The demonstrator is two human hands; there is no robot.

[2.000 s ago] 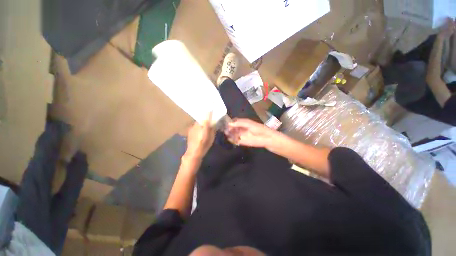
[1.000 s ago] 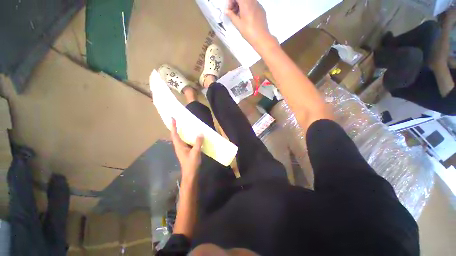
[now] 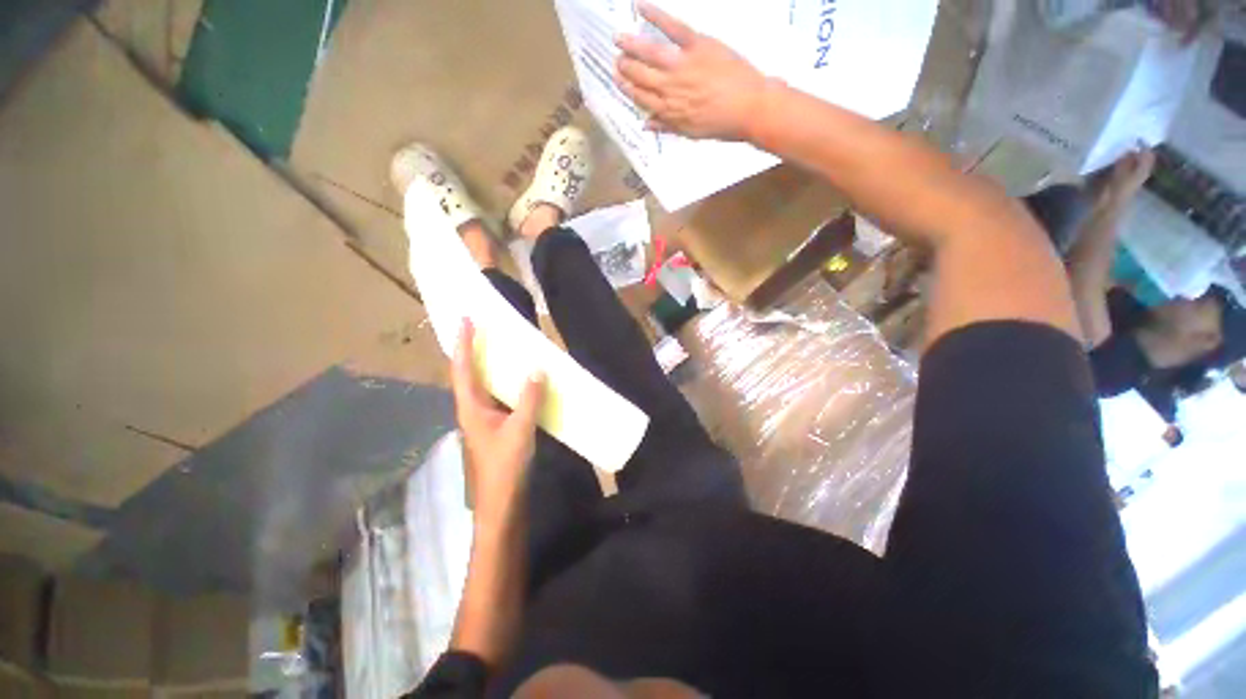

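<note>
My left hand (image 3: 495, 430) holds the pale yellow-white sticker strip (image 3: 513, 348) between thumb and fingers, over my legs. The strip is long, slightly curved, and its far end reaches down towards one of my shoes. My right hand (image 3: 693, 85) is stretched forward, fingers spread, with its palm side on the face of the white printed carton (image 3: 858, 62) at the top. The carton shows large dark letters on one face and small print near my fingers. Whether a sticker is under the right hand cannot be seen.
Flattened cardboard (image 3: 178, 301) and a dark grey sheet (image 3: 260, 478) cover the floor at left. Stretch-wrapped goods (image 3: 806, 410) lie right of my legs, beside an open brown box (image 3: 765, 232). Another person (image 3: 1175, 335) is at the far right, near more white cartons. A printed paper (image 3: 611, 243) lies by my foot.
My right hand has left the strip, reached forward and now lies spread on the carton. My left hand keeps the strip, now turned flatter over my legs. The view has shifted.
</note>
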